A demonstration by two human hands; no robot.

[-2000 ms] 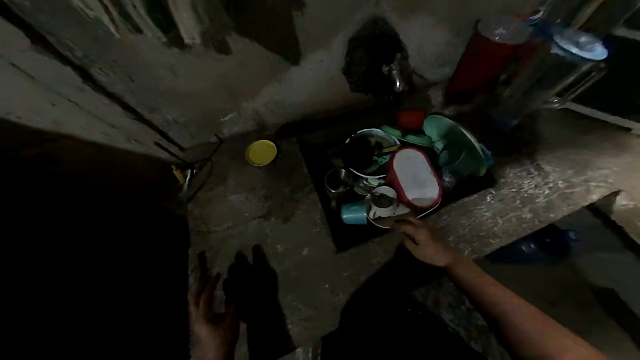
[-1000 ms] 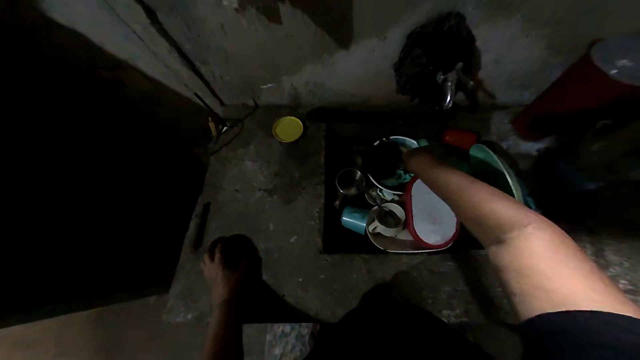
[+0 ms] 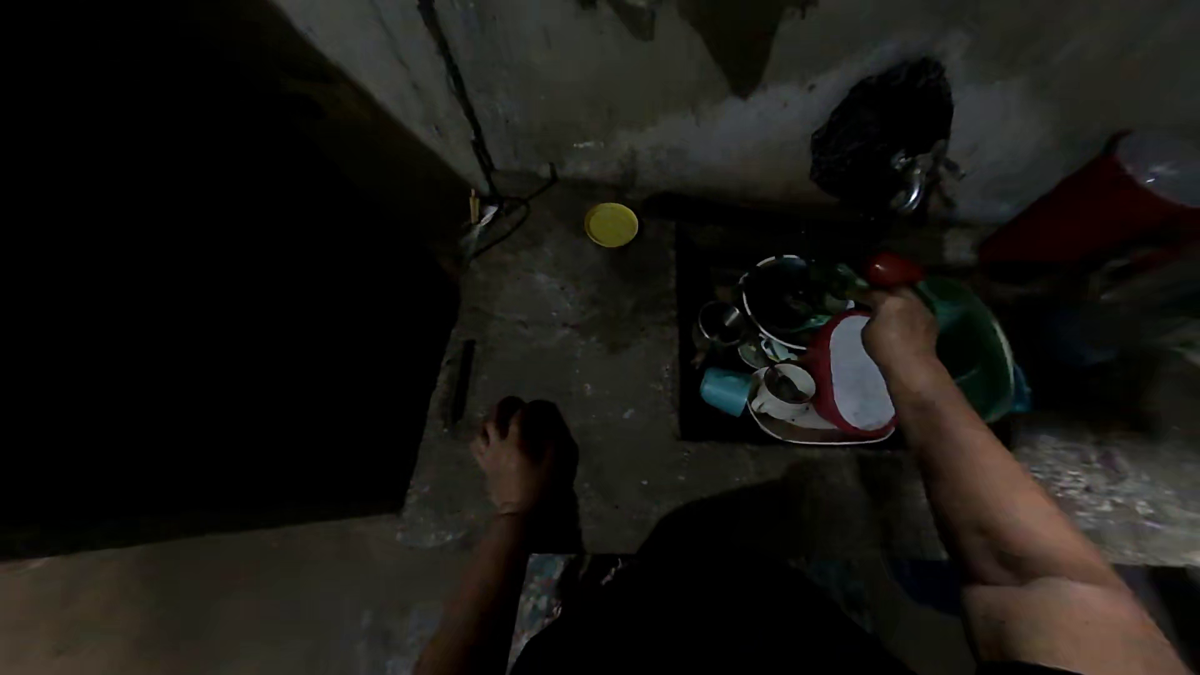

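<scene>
My right hand (image 3: 900,328) is over the sink's dishes, at the upper right of a red-rimmed container with a pale face (image 3: 861,375); its fingers are partly hidden, so its hold is unclear. Just beyond it lies a red object (image 3: 893,270), with a green basin (image 3: 966,347) to its right. Left of the hand are a white-rimmed bowl (image 3: 773,300), a metal cup (image 3: 721,322), a white cup (image 3: 787,386) and a blue cup (image 3: 726,390) on its side. My left hand (image 3: 511,455) is low over the concrete counter, fingers curled and shadowed.
A yellow round lid (image 3: 611,225) lies near the wall. A metal faucet (image 3: 909,183) with a black plastic bag (image 3: 881,127) hangs above the sink (image 3: 689,427). A red container (image 3: 1078,216) stands at right. Cables (image 3: 511,220) and a dark strip (image 3: 462,380) are at left.
My right hand has gone from the near edge of the dishes to the white-rimmed bowl, then right to beside the red object. My left hand remains over the counter.
</scene>
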